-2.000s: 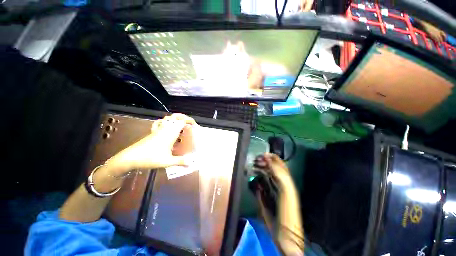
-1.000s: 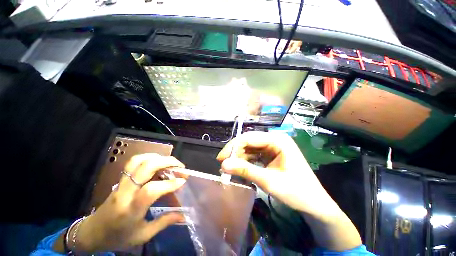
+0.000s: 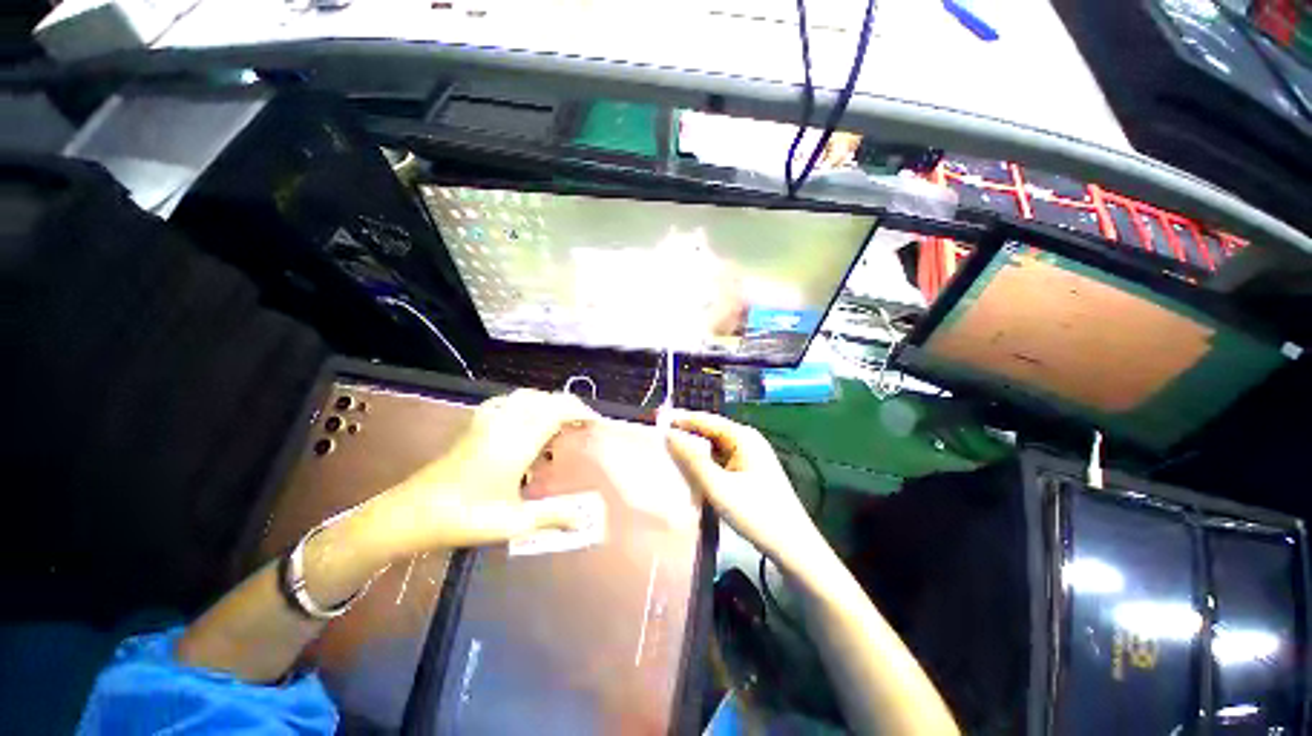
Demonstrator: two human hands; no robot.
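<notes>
Two bronze-brown tablets lie back side up, side by side in a black foam tray (image 3: 449,633). The right tablet (image 3: 576,633) has a white barcode label (image 3: 561,525) near its top; the left tablet (image 3: 381,431) shows camera rings at its upper left. My left hand (image 3: 504,467) rests on the upper part of the right tablet, its thumb by the label and its fingertips at the top edge. My right hand (image 3: 727,467) pinches the white cable (image 3: 665,410) at the tablet's top right edge. Whether the plug sits in the tablet cannot be told.
A monitor (image 3: 648,273) and a keyboard (image 3: 576,377) stand behind the tray; a second monitor (image 3: 1072,338) is further right. Another tray (image 3: 1039,575) holds two glossy black tablets (image 3: 1130,604) at the right. A white shelf (image 3: 576,36) crosses the top. A dark scanner-like object (image 3: 741,618) lies near my right forearm.
A second ago both hands held the right tablet raised and tilted; now it lies flat in the tray. Earlier, my right hand was at the dark object right of the tray.
</notes>
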